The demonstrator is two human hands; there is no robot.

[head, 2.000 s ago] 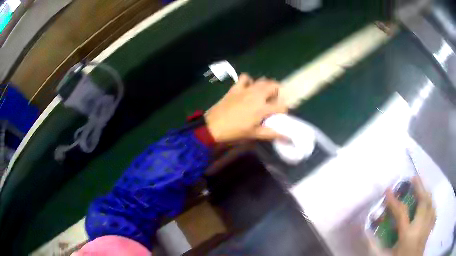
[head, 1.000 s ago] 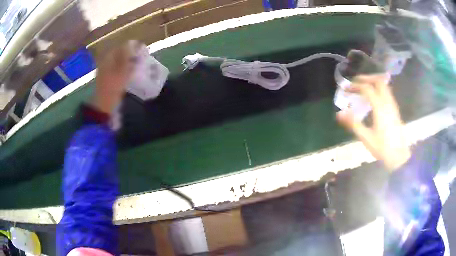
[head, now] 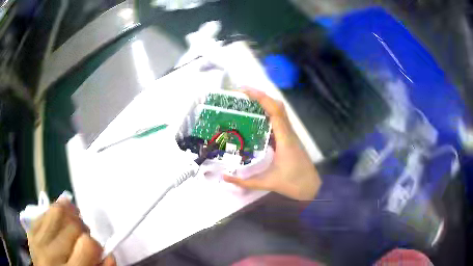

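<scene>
A white open housing [head: 189,122] with a green circuit board [head: 231,123] inside is over the white paper. Red, yellow-green and dark wires show at the board's near side. My right hand [head: 285,150] holds the housing by its right side, fingers behind and thumb at the near edge. A white power cord [head: 150,208] runs from the ribbed strain relief [head: 185,173] down-left to my left hand [head: 65,236]. My left hand, at the lower left edge, is closed around the cord, with white parts showing above the fingers.
A green-handled screwdriver [head: 150,131] lies on the white paper [head: 155,161]. A grey pad sheet [head: 124,83] is beyond it. A crumpled clear bag [head: 205,36] is at the paper's far edge. A blue ring [head: 281,71] is to the right. Blurred white cords [head: 409,171] are at the far right.
The view has swung from the conveyor to the papered bench. The unit held over the conveyor by my left hand is gone from view. My right hand now holds the open housing, my left the cord.
</scene>
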